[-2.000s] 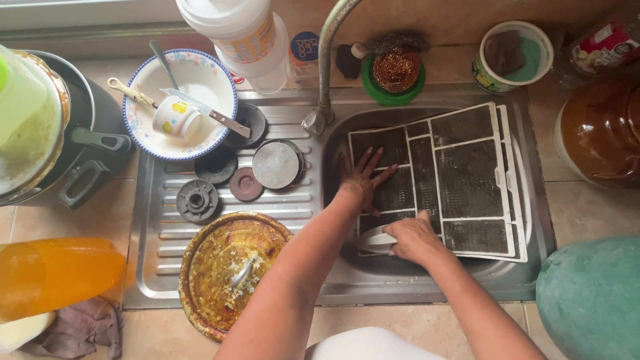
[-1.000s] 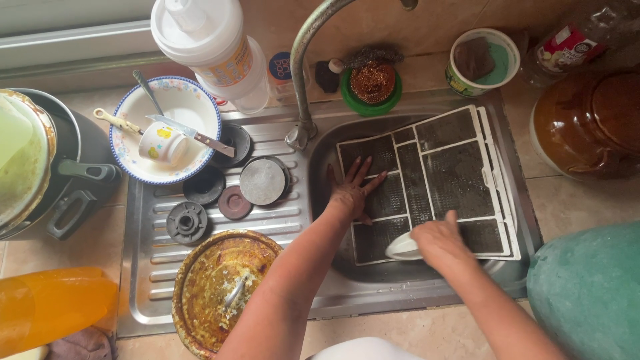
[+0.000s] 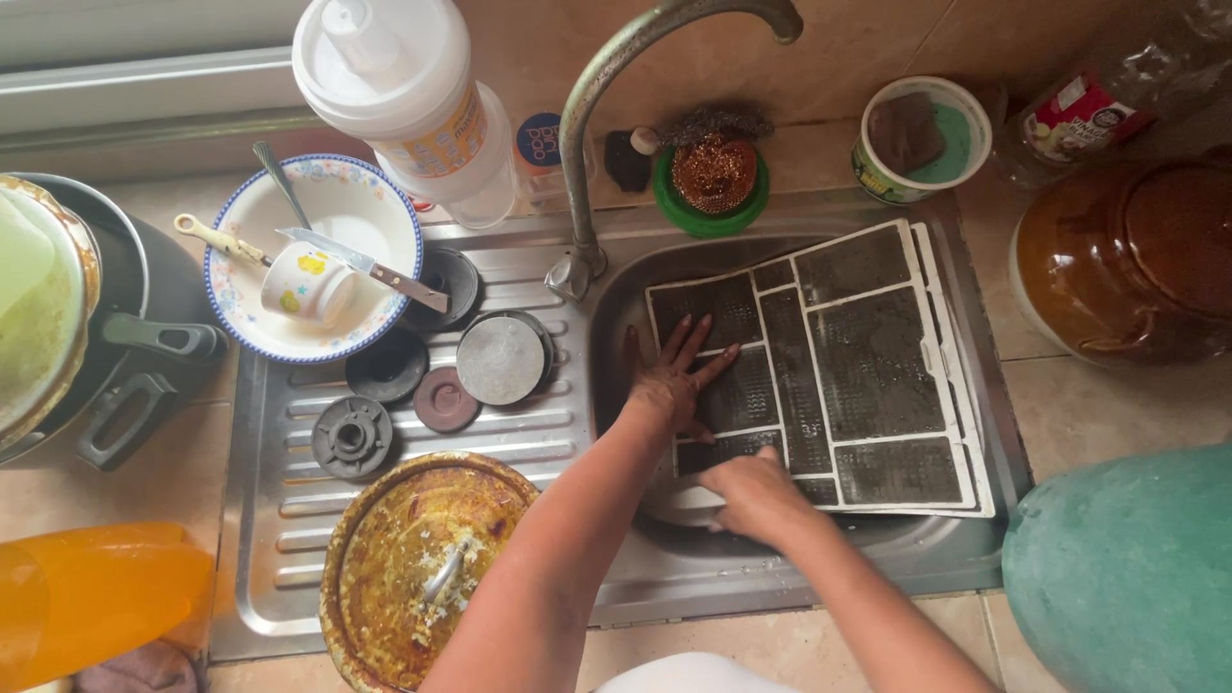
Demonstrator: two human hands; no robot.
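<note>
White-framed mesh filter panels (image 3: pixel 871 366), dark and wet, lie stacked across the sink basin (image 3: pixel 616 375). My left hand (image 3: pixel 674 380) rests spread on the mesh near the left edge, fingers apart, holding nothing. Close by at the lower left corner, my right hand (image 3: pixel 756 491) grips a whitish, smooth object (image 3: pixel 679 502), perhaps a brush or scraper; its kind is not clear, and part of it is hidden under the fingers. The curved metal faucet (image 3: pixel 582 125) rises behind the basin.
On the drainboard (image 3: pixel 289 577) are burner parts (image 3: pixel 352 437), a stained pot lid (image 3: pixel 414 568) and a bowl (image 3: pixel 371 322) with a knife and cup. Behind the sink sits a copper scourer (image 3: pixel 712 175) in a green dish. A brown jar (image 3: pixel 1116 260) and a green container (image 3: pixel 1126 568) stand right.
My right hand has moved left along the lower edge of the panels with the whitish object. My left hand stays spread on the mesh. The view has shifted somewhat.
</note>
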